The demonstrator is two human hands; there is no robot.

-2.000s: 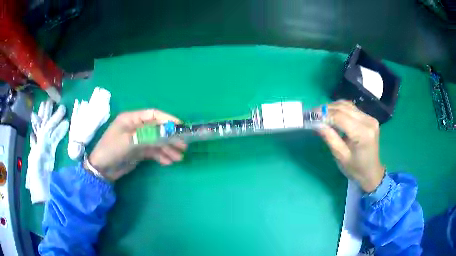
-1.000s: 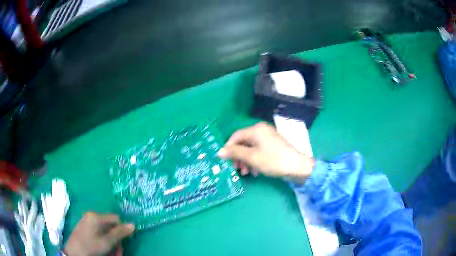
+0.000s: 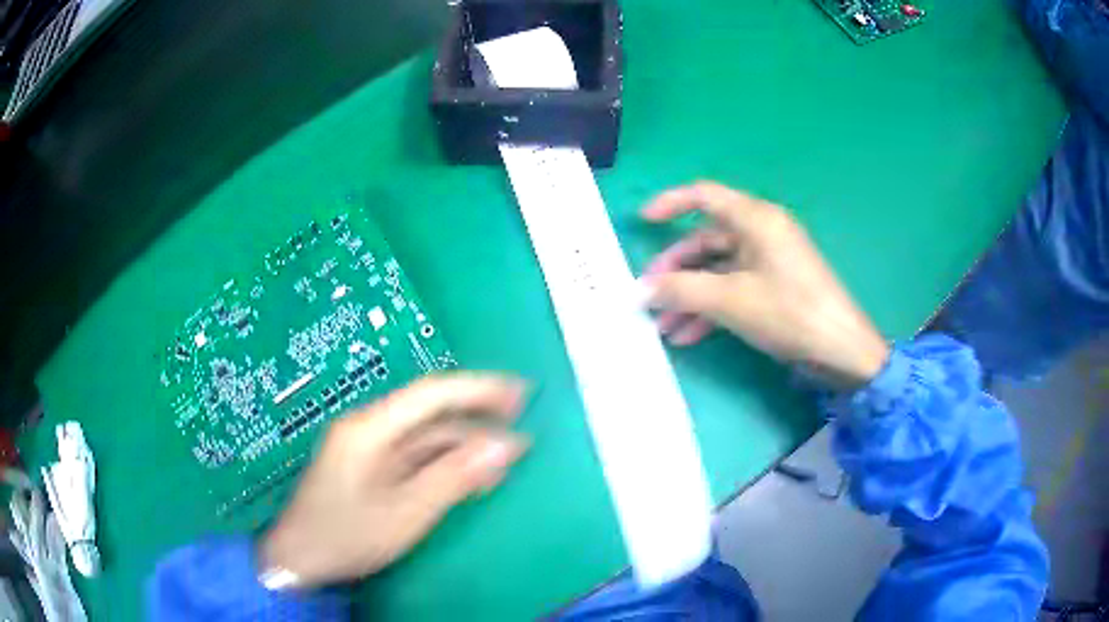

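A green circuit board (image 3: 304, 346) lies flat on the mat at left, side with small flat parts up. A long white label strip (image 3: 608, 352) runs from the black holder box (image 3: 529, 119) towards the mat's front edge. Inside the box is the white label roll (image 3: 529, 58). My right hand (image 3: 742, 273) is at the strip's right edge, fingers bent, blurred; whether it touches the strip cannot be told. My left hand (image 3: 407, 468) is over the board's near right corner, fingers apart, with nothing visible in it.
White gloves (image 3: 73, 498) lie at the far left. Another circuit board (image 3: 870, 17) lies at the top right. A dark conveyor belt (image 3: 243, 97) runs along the far left side. A person's blue sleeve (image 3: 1058, 243) is at the right edge.
The view has turned right. The board, held earlier, now lies on the mat with both hands off it. My right hand has moved to the strip, and my left hand has moved rightwards.
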